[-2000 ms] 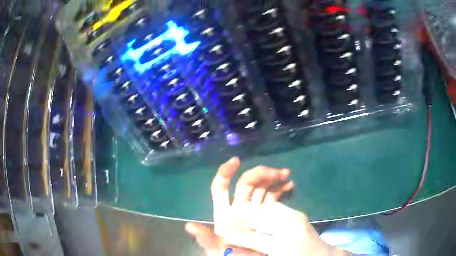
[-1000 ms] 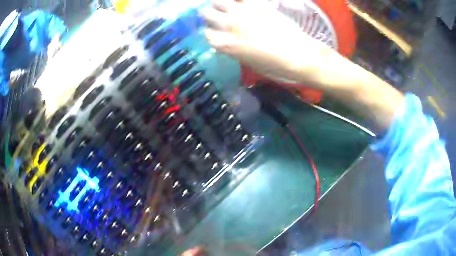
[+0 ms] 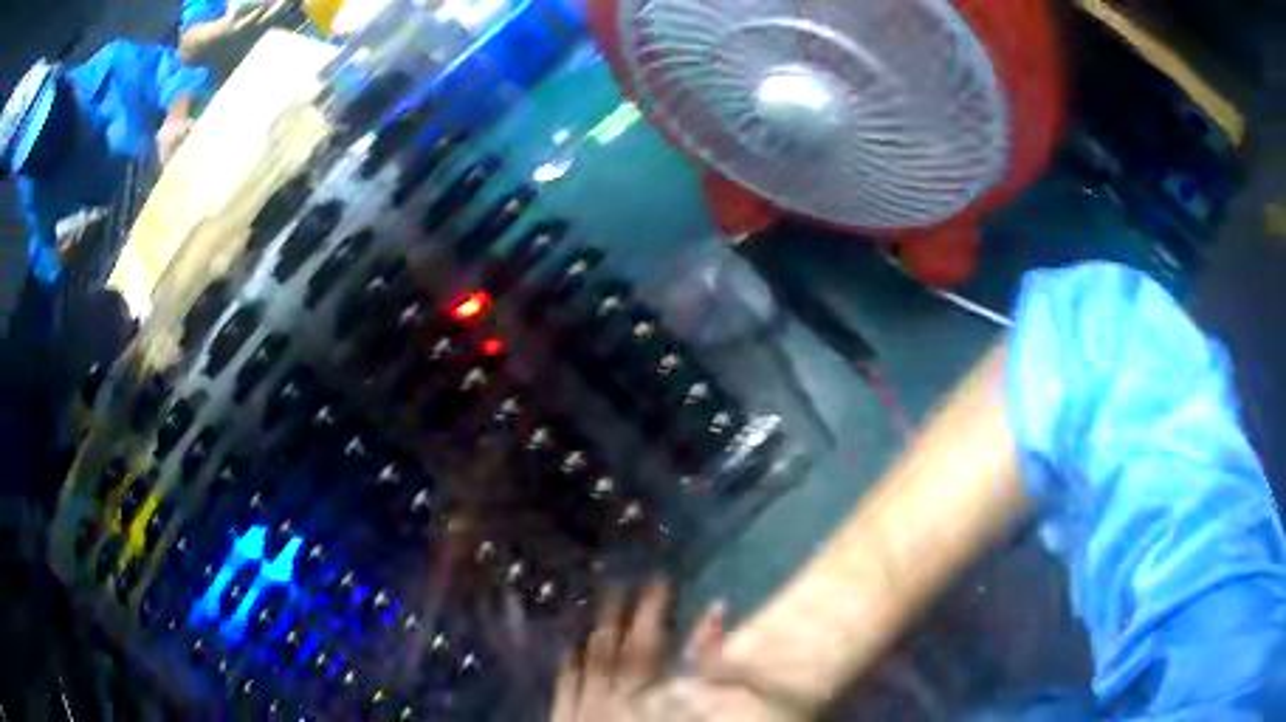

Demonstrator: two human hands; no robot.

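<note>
A clear plastic tray [image 3: 755,466] with columns of small black components [image 3: 536,440] lies over a tester, whose blue display [image 3: 247,578] and red lights [image 3: 473,306] show through. My right hand [image 3: 656,670] is blurred at the bottom, near the tray's front edge, its forearm coming from the right in a blue sleeve. Its fingers look apart, and I see nothing in them. My left hand is not in view.
An orange-red fan [image 3: 825,99] with a white grille stands behind the tray on the green bench [image 3: 621,191]. A dark lead [image 3: 825,317] with a red wire lies right of the tray. A tan sheet [image 3: 212,169] and people in blue [image 3: 113,106] are at the upper left.
My right hand has moved from beside the fan down to the tray's front edge. The view has shifted, and more of the fan shows.
</note>
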